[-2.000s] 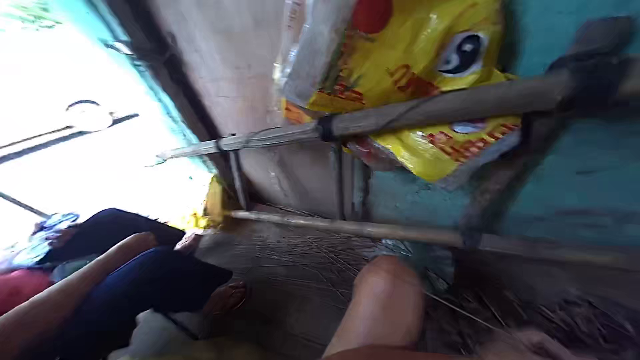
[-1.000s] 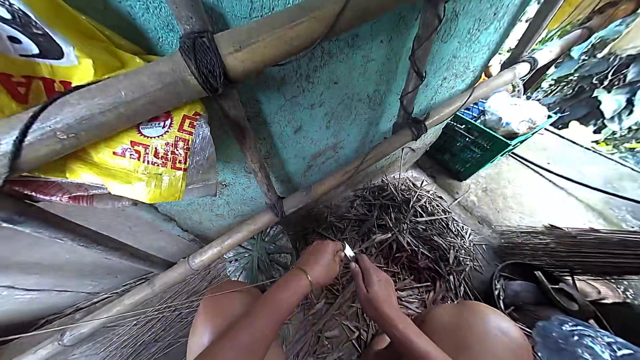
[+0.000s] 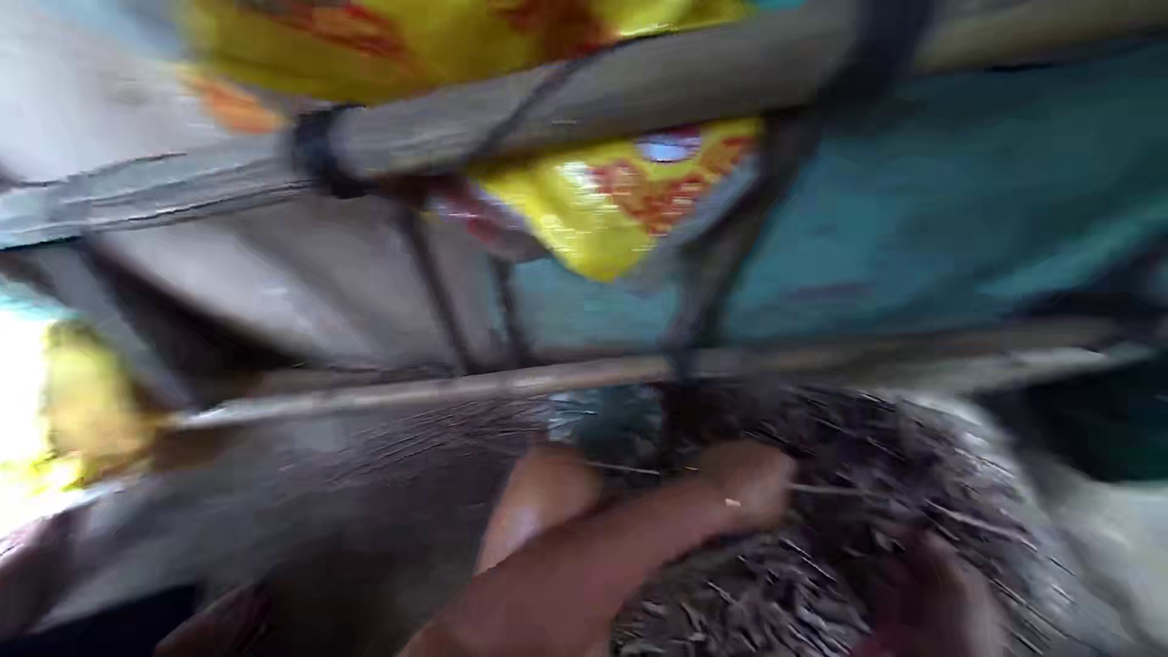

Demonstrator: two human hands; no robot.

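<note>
My left hand point(image 3: 748, 479) is closed around a thin pale stick point(image 3: 826, 490), which shows on both sides of the fist, above a heap of dry shavings or leaf strips point(image 3: 748, 593). My right hand point(image 3: 940, 593), lower and farther right, is badly blurred over the same heap; its fingers and anything in them cannot be made out. My bare knee point(image 3: 547, 493) is left of the left forearm.
Bamboo rails point(image 3: 584, 109), point(image 3: 438, 391) cross in front of a teal wall point(image 3: 912, 201). A yellow printed plastic sack point(image 3: 602, 210) hangs behind the upper rail. Part of another person's foot point(image 3: 219, 620) shows at lower left. A dark container point(image 3: 1095, 420) stands right.
The view has swung left since one second ago. My hands, close together then at a small pale object, are now apart, the left one with a thin stick.
</note>
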